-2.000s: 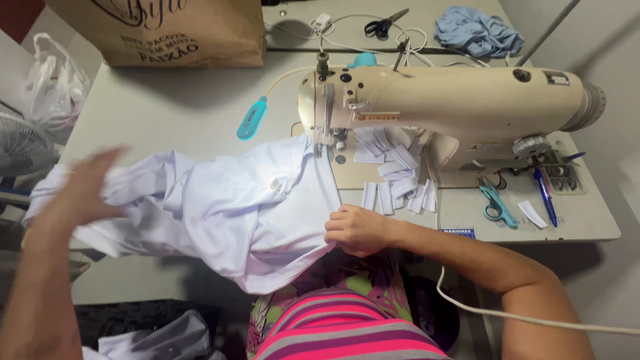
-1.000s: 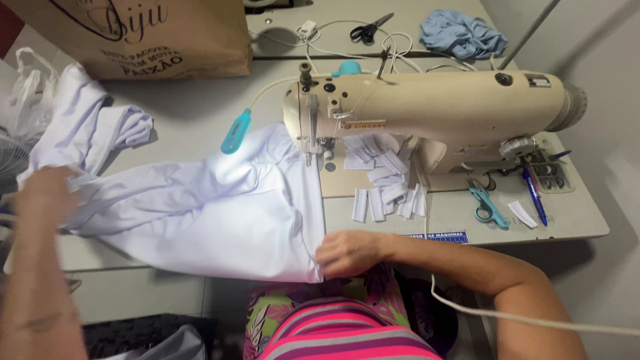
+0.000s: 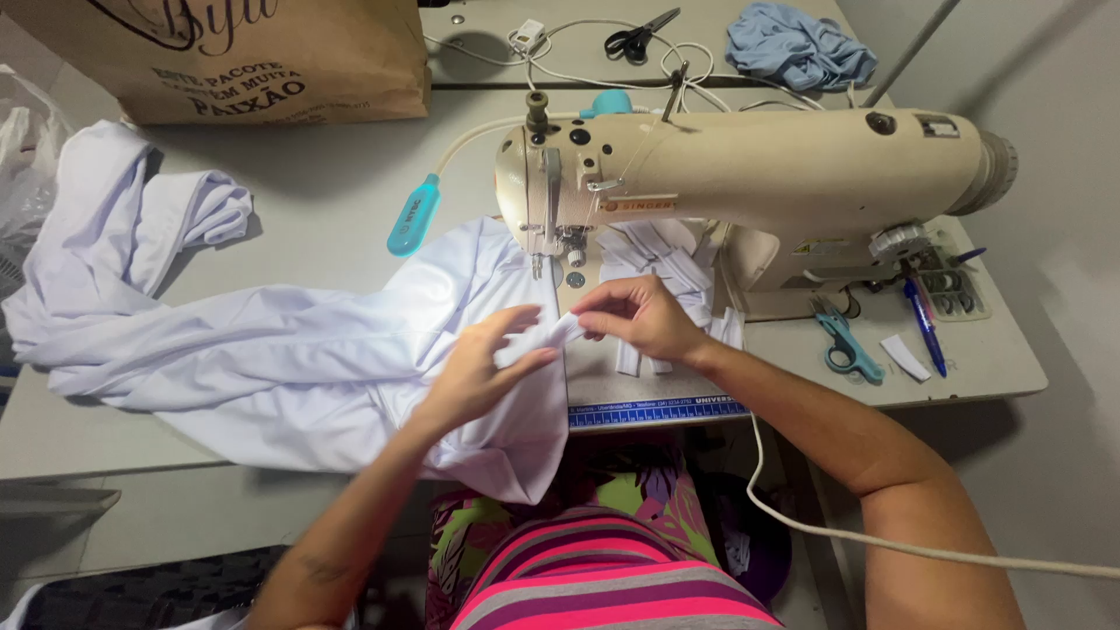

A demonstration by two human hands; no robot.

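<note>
White fabric [image 3: 350,350] lies across the left of the table, its right part beside the needle area of a cream Singer sewing machine [image 3: 752,157]. Above this fabric, my right hand [image 3: 643,319] pinches a small white fabric strip [image 3: 569,328] between thumb and fingertips. My left hand [image 3: 490,359] is close by on the left, thumb and fingers apart around the strip's other end; whether it touches the strip is unclear. More white strips [image 3: 674,262] lie in a loose pile under the machine arm, behind my right hand.
Teal thread snips [image 3: 847,343], a blue pen [image 3: 926,328], a single strip [image 3: 906,357] and a bobbin tray [image 3: 958,280] lie at right. A teal lamp [image 3: 414,215] hangs left of the machine head. Behind are a paper bag [image 3: 289,61], black scissors [image 3: 641,37], cables and blue cloth [image 3: 796,44].
My left hand has moved right from the far left part of the white fabric. My right hand has left the fabric's right edge, moved up and taken hold of a small strip.
</note>
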